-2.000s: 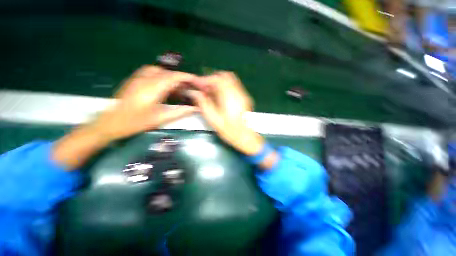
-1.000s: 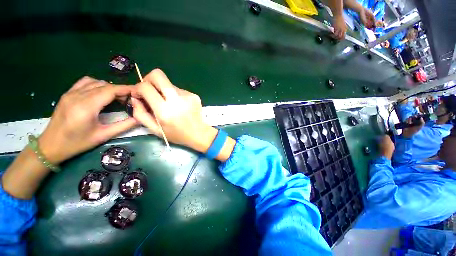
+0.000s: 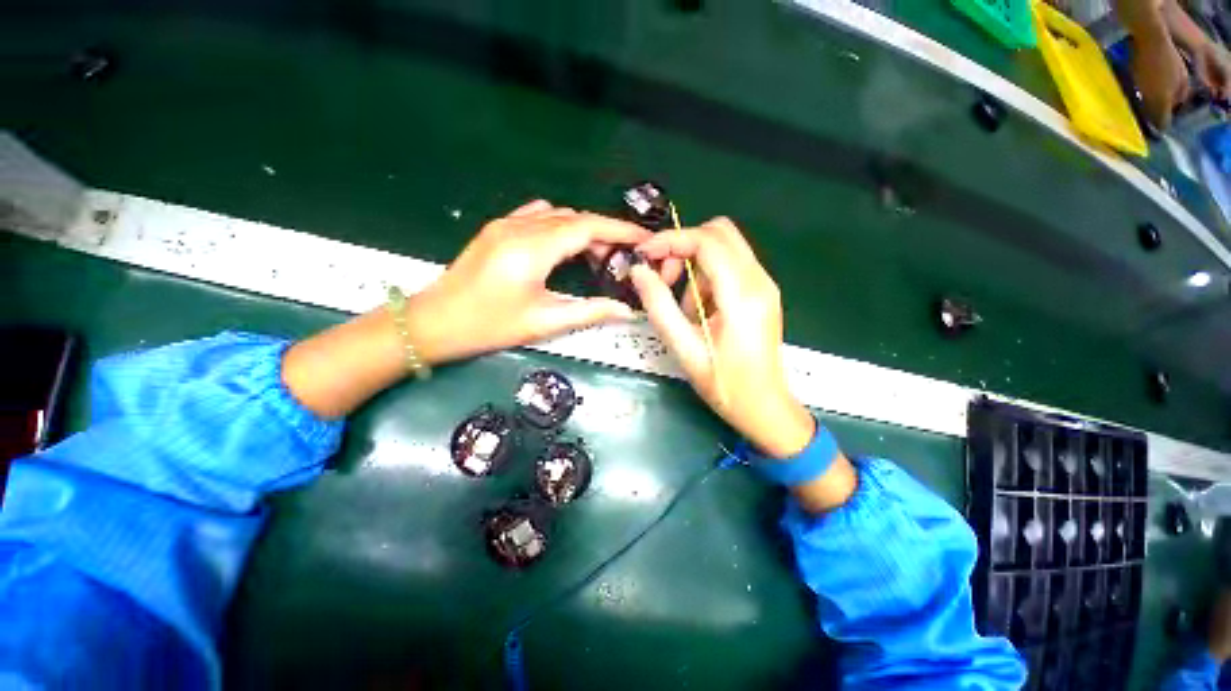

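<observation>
A round black unit (image 3: 620,265) is held between my two hands above the white rail. My left hand (image 3: 520,280) grips its left side with thumb and fingers. My right hand (image 3: 718,317) has its thumb and fingertips on the unit's right side. A thin pale stick (image 3: 693,278) is also held in my right hand, its upper end sticking up past the fingers. Fingertips partly hide the unit; any small part there cannot be told. Several like round units (image 3: 544,398) lie grouped on the green bench below my hands. Another unit (image 3: 647,201) lies on the belt just beyond.
The white rail (image 3: 243,257) separates bench from belt. A black pocketed tray (image 3: 1060,520) is at right. A blue cord (image 3: 624,548) runs from my right wrist strap. A dark slab (image 3: 38,392) lies at left. A yellow bin (image 3: 1087,81), green basket (image 3: 1002,16) and another person's hands are far right.
The view has swung left, so hands and bench units appear farther right and the dark slab shows. Both hands stay on the unit, and the stick stays in my right hand.
</observation>
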